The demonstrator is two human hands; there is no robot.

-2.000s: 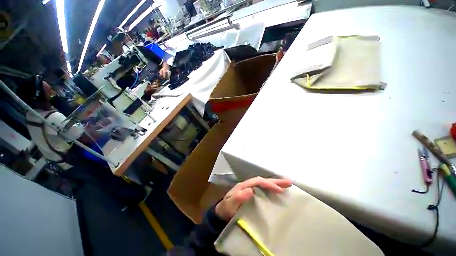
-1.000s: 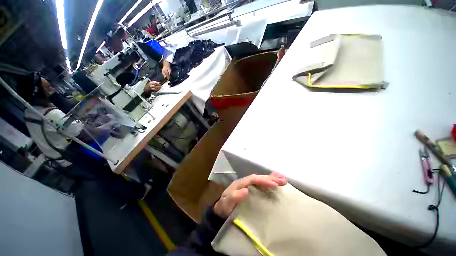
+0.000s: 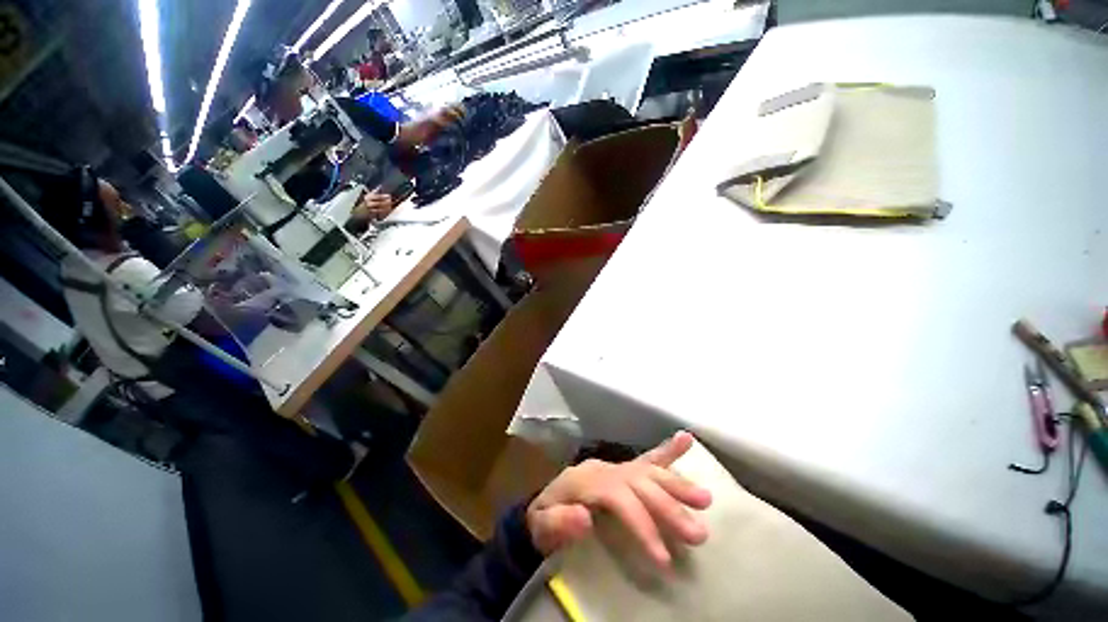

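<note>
The beige bag body (image 3: 753, 565) lies at the bottom centre, against the table's front edge and cut off by the picture's lower rim. A short strip of yellow edge trim (image 3: 565, 599) shows on its left part. My left hand (image 3: 626, 501) rests palm down on the bag's upper left part, fingers spread and not gripping it. Its dark sleeve comes in from the lower left. My right hand is not in view.
A folded beige piece with yellow edge (image 3: 869, 152) lies across the white table (image 3: 753, 328). At the right are pink thread snips (image 3: 1043, 413), a green-handled awl (image 3: 1094, 435) and a wooden stick (image 3: 1051, 352). An open cardboard box (image 3: 486, 419) stands left; people work beyond.
My left hand has moved from the bag's top edge onto its face, and its fingers have spread. Less of the yellow trim shows now.
</note>
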